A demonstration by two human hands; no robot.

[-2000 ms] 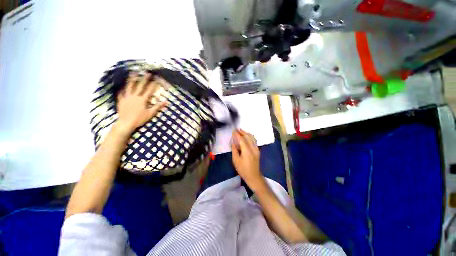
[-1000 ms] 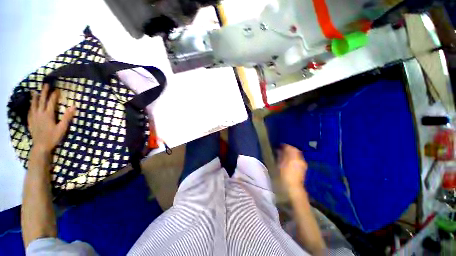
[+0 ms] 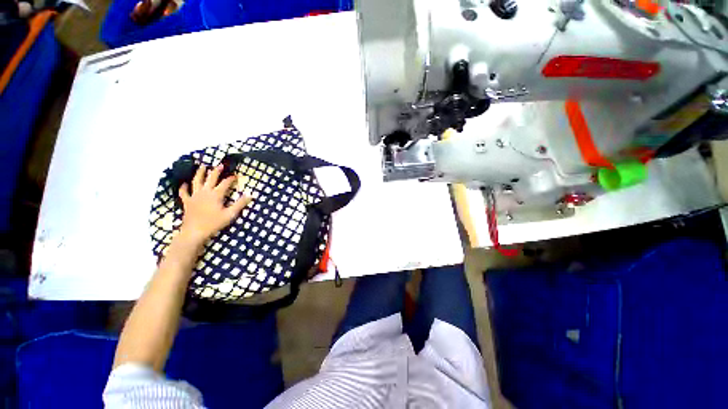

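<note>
The bag (image 3: 263,232), dark with a cream lattice print, lies flat on the white table (image 3: 199,88), left of the sewing machine. Its black strap (image 3: 348,192) loops out to the right on the table. A bit of orange-red shows at its lower right edge, with a dark cord end beside it. My left hand (image 3: 209,209) rests on top of the bag, palm down with fingers spread, not gripping it. My right hand is out of the picture.
The pale grey sewing machine (image 3: 471,80) stands at the right, with its presser foot area (image 3: 409,160) over the table. An orange band (image 3: 585,134) and green tube (image 3: 622,175) are on it. Blue bins (image 3: 559,327) stand below the table at both sides.
My right hand let go of the bag's strap side, moved right and down, and has left the picture. My left hand stays on the bag. The view has shifted.
</note>
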